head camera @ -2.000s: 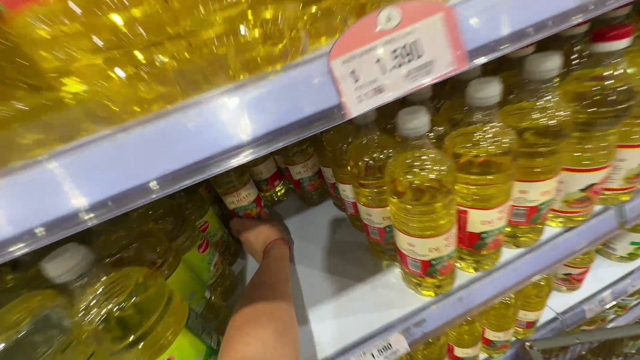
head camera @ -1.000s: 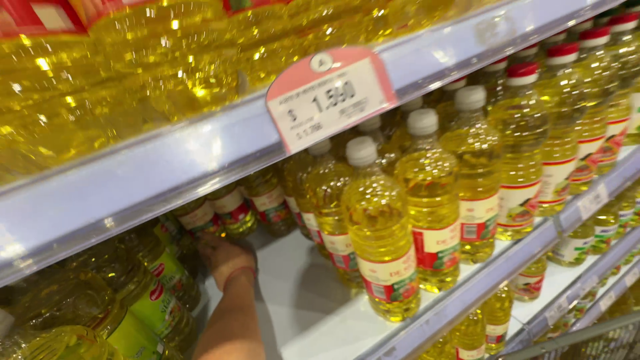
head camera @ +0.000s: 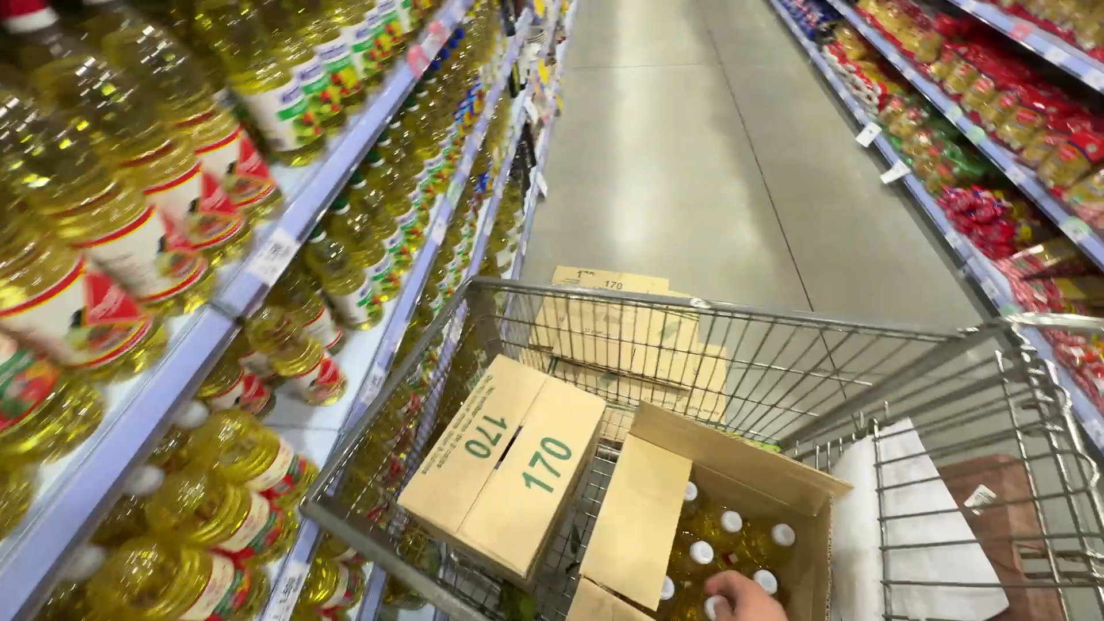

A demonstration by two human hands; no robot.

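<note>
At the bottom edge of the head view, one of my hands point(head camera: 747, 599) is partly in frame, fingertips at the white cap of an oil bottle point(head camera: 714, 606); which hand it is and how firmly it grips cannot be told. The bottle stands with several other white-capped oil bottles point(head camera: 701, 552) inside an open cardboard box point(head camera: 662, 483). That box sits in a wire shopping cart point(head camera: 690, 304). Beside it in the cart, to the left, lies a closed cardboard box point(head camera: 509, 461) with green print. My other hand does not show.
Shelves of oil bottles point(head camera: 272, 259) run close along the left. More cardboard boxes point(head camera: 621, 332) show through the cart's far side. White paper point(head camera: 906, 517) and a brownish thing point(head camera: 992, 517) are at the cart's right. Shelves of packaged food point(head camera: 992, 103) line the aisle's right side.
The view has swung from the shelf to the cart and aisle. A hand that was reaching deep among the shelf's oil bottles is gone from there; a hand now shows at the box in the cart.
</note>
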